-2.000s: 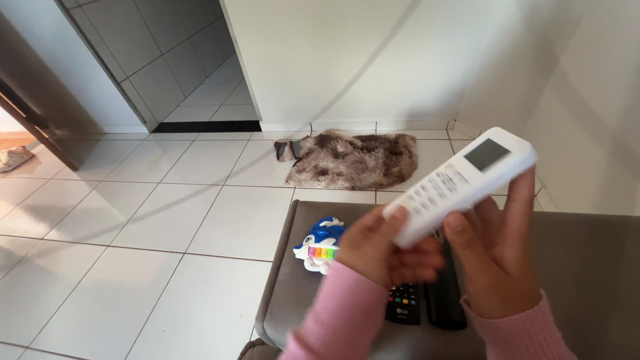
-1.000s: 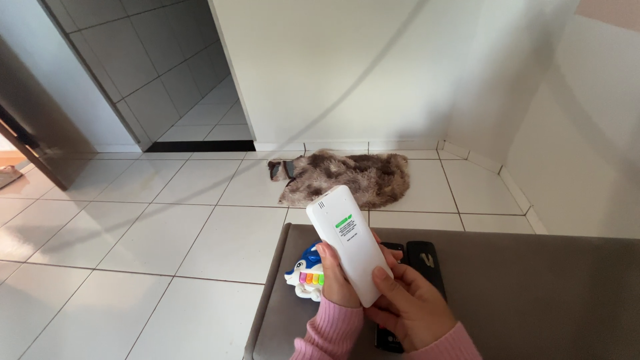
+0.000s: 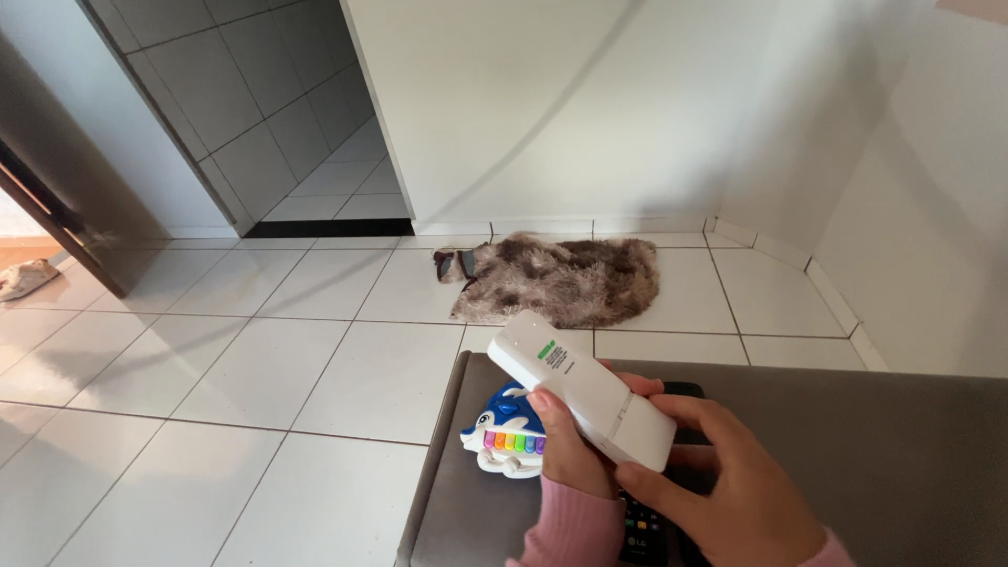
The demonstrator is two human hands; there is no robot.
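A white remote control (image 3: 583, 394), its back face up with a green mark and small print, is tilted in front of me. My left hand (image 3: 579, 449) grips its middle from the left side. The fingers and thumb of my right hand (image 3: 732, 480) close around its lower end, near a seam that looks like the battery cover's edge. Beneath my hands, a black LG remote control (image 3: 642, 535) and another black object (image 3: 685, 390) lie on the grey upholstered seat, both partly hidden. Left of them sits a blue and white toy keyboard (image 3: 508, 433) with coloured keys.
The grey upholstered surface (image 3: 866, 441) spans the lower right. Beyond it a shaggy brown rug (image 3: 559, 279) lies bunched on white floor tiles by the wall. A doorway with a black threshold (image 3: 327, 227) is at the upper left, and a light-coloured item (image 3: 27, 279) lies at the far left.
Two seconds ago the white remote's buttons and screen faced me; its back shows since one second ago. It has since tipped further left, and my right hand has shifted to its lower end.
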